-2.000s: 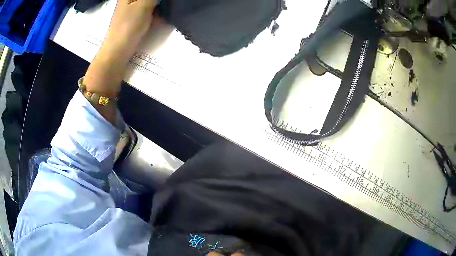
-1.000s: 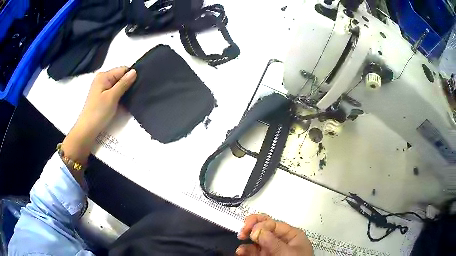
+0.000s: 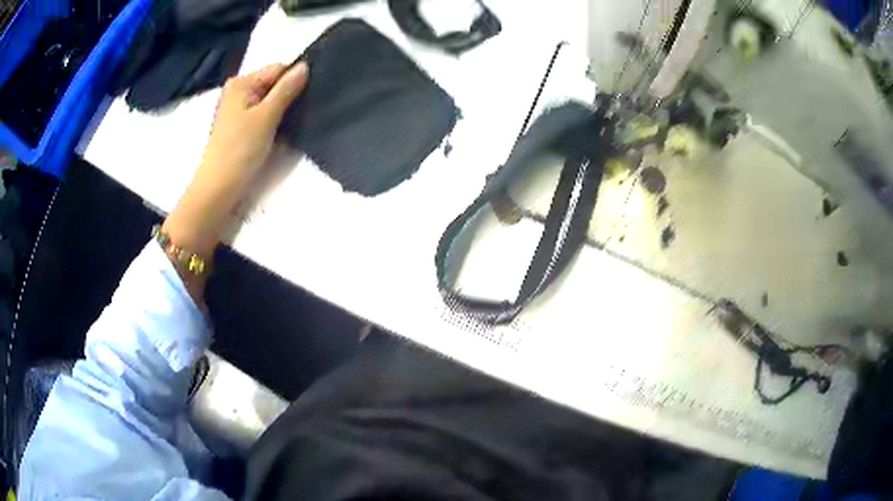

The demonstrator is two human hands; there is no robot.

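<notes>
My left hand (image 3: 245, 137) holds a black rounded-square panel (image 3: 372, 110) by its left corner, thumb on top, over the white table. A looped black gusset band (image 3: 566, 220) with a pale line lies to the right of the panel, apart from it. Its upper end is at the presser foot and needle area (image 3: 619, 122) of the sewing machine; blur hides whether it is under the foot. My right hand is not in view.
Blue bin (image 3: 61, 127) at the upper left, dark panel stack (image 3: 196, 49) beside it. A black band (image 3: 452, 27) lies at the top. The off-white machine bed (image 3: 754, 225) fills the right. A small dark tool with cord (image 3: 774, 357) lies at lower right.
My right hand, seen at the bottom a second ago, has left the picture. The view has shifted, so the table things appear higher and further right. My left hand still holds the panel.
</notes>
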